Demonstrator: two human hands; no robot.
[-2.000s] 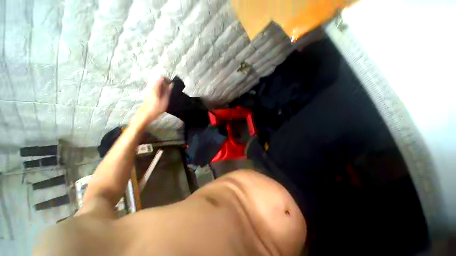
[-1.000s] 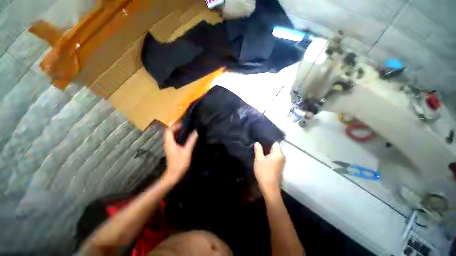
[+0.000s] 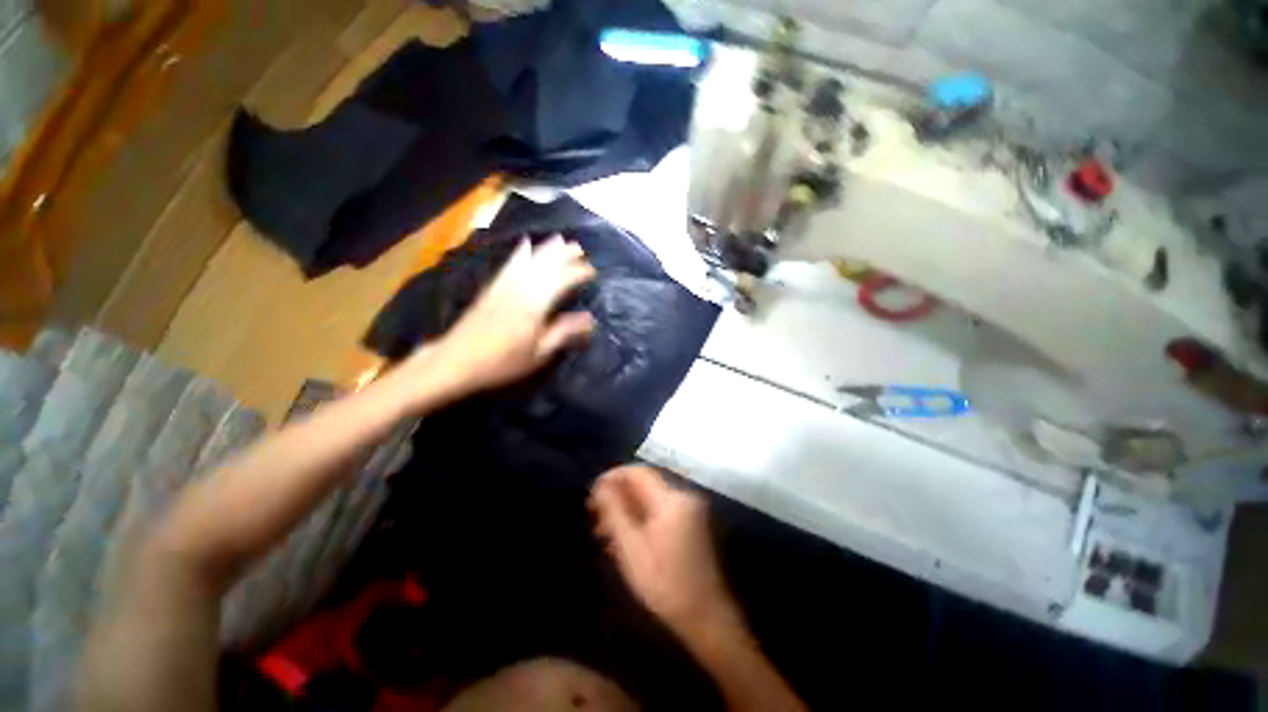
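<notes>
A dark, shiny, wrinkled garment piece [image 3: 626, 334] lies over the front edge of the white machine table and hangs down towards my lap. My left hand [image 3: 529, 313] rests on its upper part with the fingers spread. My right hand [image 3: 651, 536] is blurred, near the cloth below the table edge, with its fingers curled; whether it holds cloth cannot be told. The off-white sewing machine head [image 3: 960, 251] stands at the right. Its needle end [image 3: 737, 264] is just right of the garment piece.
Dark cut panels [image 3: 362, 139] lie on brown cardboard [image 3: 230, 313] at the left. Blue-handled snips [image 3: 925, 402] and red-looped scissors [image 3: 894, 296] lie on the white table [image 3: 834, 473]. A bright light bar [image 3: 654, 49] is behind the needle end. A red stool [image 3: 334, 640] is low at the left.
The garment piece has gone from being held up in both hands to lying on the table. My left hand has moved onto its top; my right hand has dropped lower. The view has shifted rightward.
</notes>
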